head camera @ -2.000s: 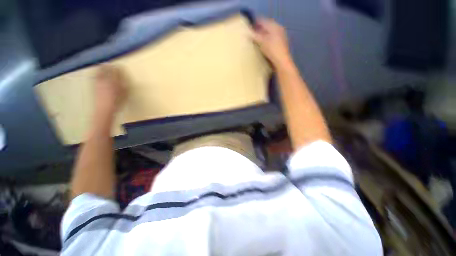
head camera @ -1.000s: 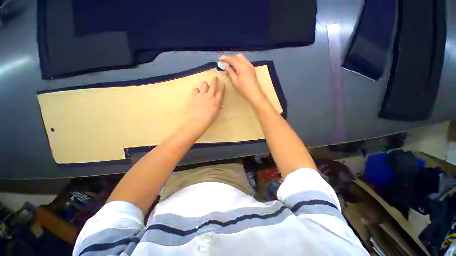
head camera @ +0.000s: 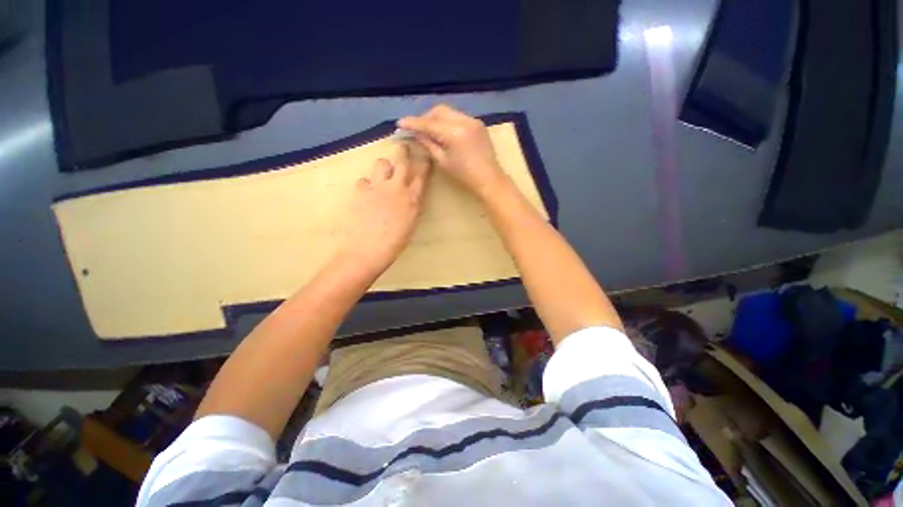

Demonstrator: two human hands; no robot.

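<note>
A stiff tan card pattern [head camera: 238, 238] lies flat on a dark fabric panel [head camera: 538, 163], whose edge shows as a dark margin around it. The card has a small hole at its left end and a step in its near edge. My left hand [head camera: 391, 203] presses on the card with its fingers spread, holding nothing. My right hand [head camera: 451, 144] is just right of it at the far edge, fingers pinched. The chalk [head camera: 404, 135] shows only as a small pale bit at the fingertips, mostly hidden.
A large dark fabric panel [head camera: 356, 45] lies beyond the card on the grey table [head camera: 604, 198]. A clear ruler [head camera: 665, 149] lies to the right. Farther right are narrower dark pieces [head camera: 827, 119]. Cardboard [head camera: 772, 421] and a blue bundle [head camera: 760, 322] are below the table edge.
Two seconds ago both hands were apart on the blurred card. Since one second ago, my right hand has moved left along the card's far edge. The view has shifted slightly.
</note>
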